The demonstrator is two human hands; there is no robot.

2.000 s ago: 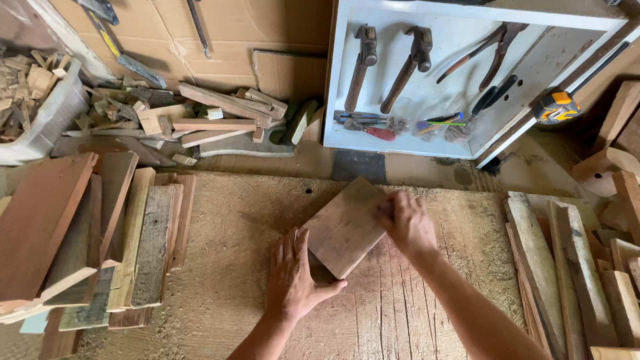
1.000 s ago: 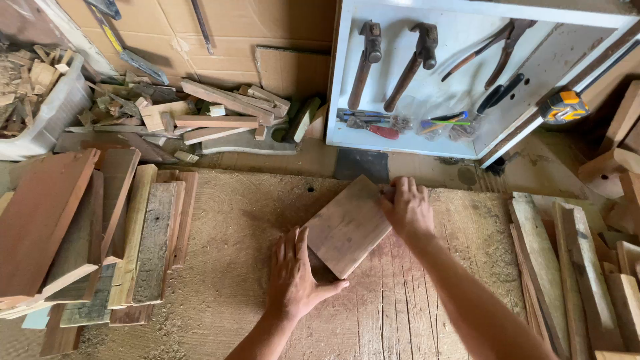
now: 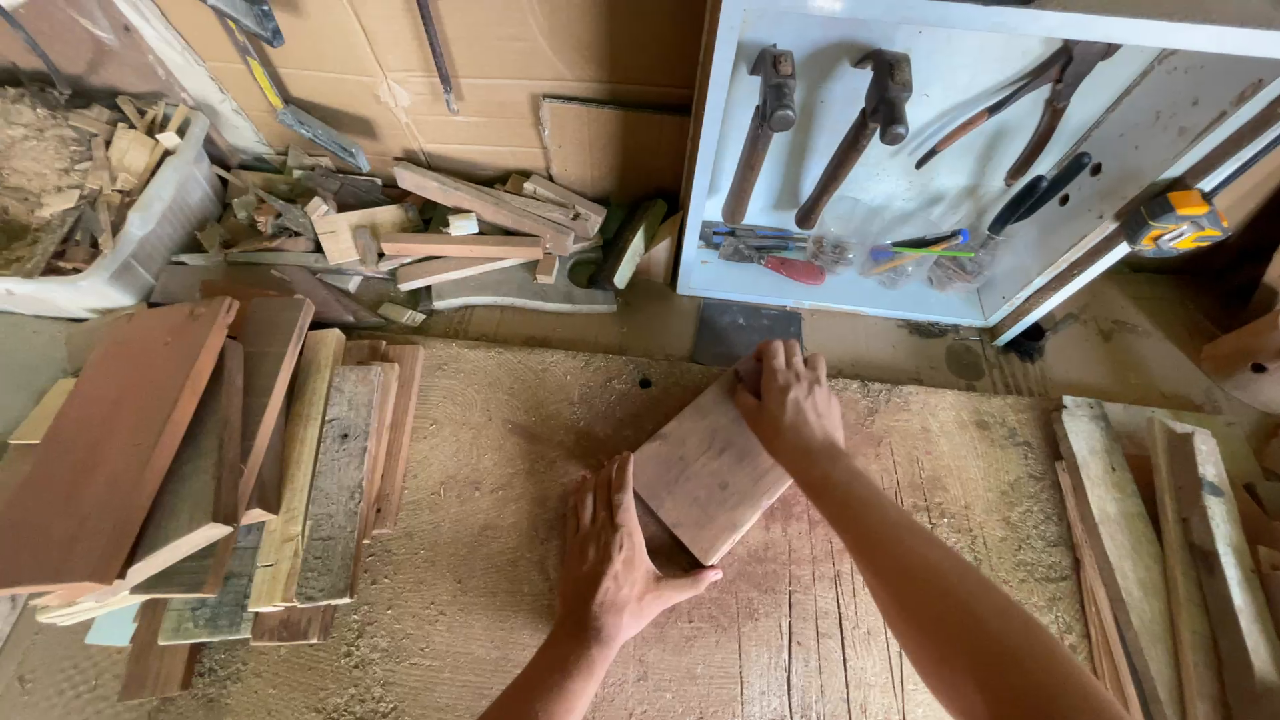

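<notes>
A flat rectangular wooden board point(image 3: 705, 470) lies slanted over a darker wooden piece point(image 3: 660, 530), whose edge shows at its lower left, on the wooden workbench point(image 3: 480, 500). My left hand point(image 3: 610, 550) is spread around the near left end, fingers on the side and thumb at the near corner. My right hand point(image 3: 795, 400) grips the far right end with bent fingers; that corner is partly hidden beneath it.
Stacked boards point(image 3: 120, 450) stand at left, more wood strips point(image 3: 1130, 530) at right. Behind are offcuts point(image 3: 480, 220), a plastic bin of scraps point(image 3: 170, 220), a dark square plate point(image 3: 748, 332), a white cabinet point(image 3: 840, 298) with two claw hammers point(image 3: 765, 140) and pincers point(image 3: 1050, 100), and a tape measure point(image 3: 1178, 222).
My right hand has shifted slightly up along the board's right end, toward its far corner. My left hand and the board stay in nearly the same place.
</notes>
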